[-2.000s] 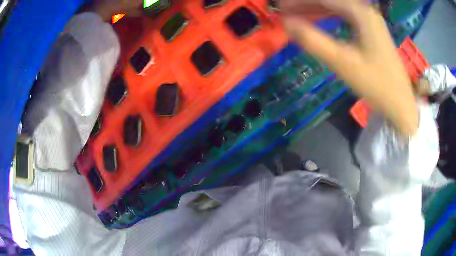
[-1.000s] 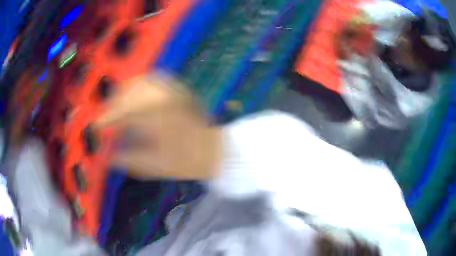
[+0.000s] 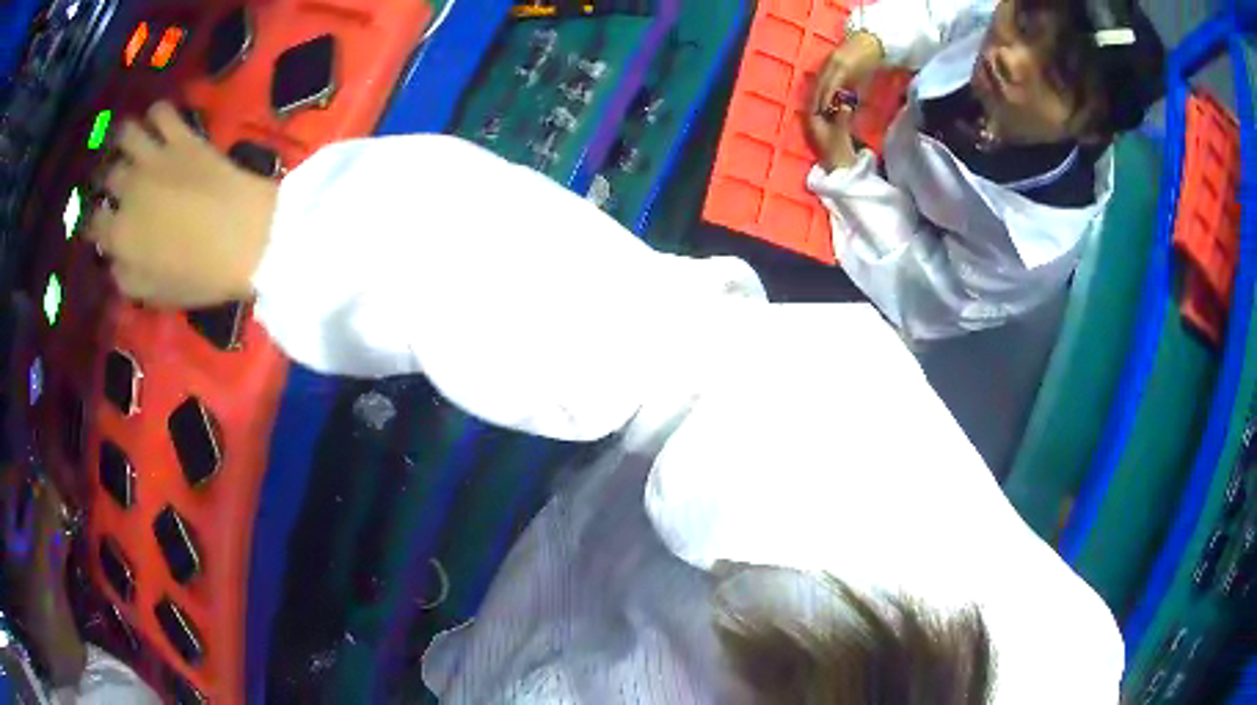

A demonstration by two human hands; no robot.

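Observation:
A red-orange pocketed tray point(image 3: 232, 413) lies tilted along the left side. Dark square watch units point(image 3: 195, 439) sit in its pockets. My right hand point(image 3: 186, 214) reaches across over the tray's upper part, back of the hand up and fingers spread and bent. What lies under its palm and fingertips is hidden. Small lit screens, green point(image 3: 99, 130), white point(image 3: 53, 298) and orange point(image 3: 152, 44), glow beyond the tray's left part. My left hand point(image 3: 50, 585) is dim and blurred at the lower left edge, beside the tray; its fingers are unclear.
A co-worker in a white smock point(image 3: 951, 234) stands at the upper right, hands over another red-orange tray point(image 3: 772, 152). Green shelves with blue edging point(image 3: 441, 83) run beside my tray. More red-orange trays point(image 3: 1210, 207) stand at the far right. Hair hangs over my shoulder.
The view has swung right and the co-worker shows more fully. My right hand has moved from the tray's near edge to its upper left, across the pockets.

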